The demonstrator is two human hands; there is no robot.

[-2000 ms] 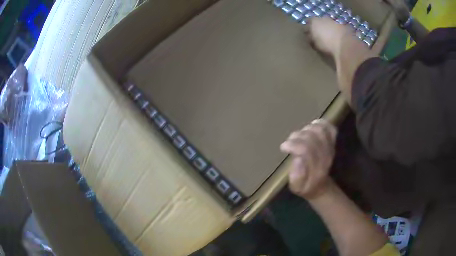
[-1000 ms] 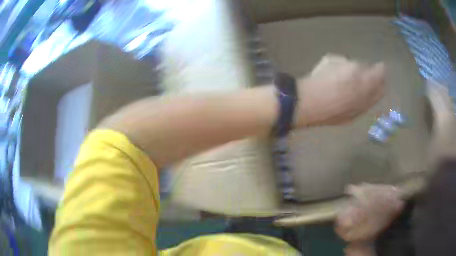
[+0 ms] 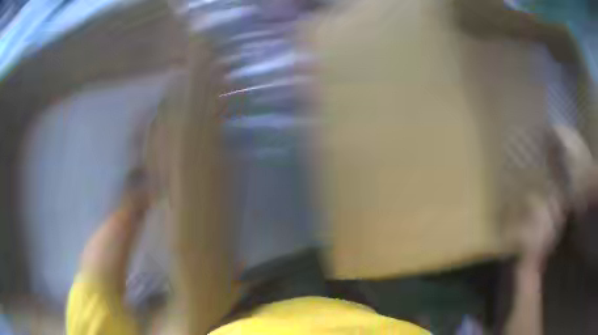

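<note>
The view is strongly blurred. The smaller carton (image 3: pixel 203 190) fills the left side, with a pale sheet (image 3: pixel 72 163) inside. My left hand (image 3: pixel 147 147) is inside it near its right wall, behind a dark wristband; its fingers and any held part cannot be made out. A blurred silvery patch (image 3: pixel 147 281), perhaps metal parts, lies near my left forearm. My right hand (image 3: pixel 539 226) is at the near edge of the larger carton on the right; its grip is unclear. Silvery parts (image 3: pixel 522 147) show faintly in the larger carton.
The larger carton's wide tan flap (image 3: pixel 406 137) stands between the box interiors. Shiny clear plastic (image 3: pixel 262 65) lies between the cartons at the back. Another person's hand (image 3: pixel 574 154) and dark sleeve are at the right edge.
The view has swung left. My left hand has moved out of the larger carton into the smaller one. My right hand remains by the larger carton's near edge.
</note>
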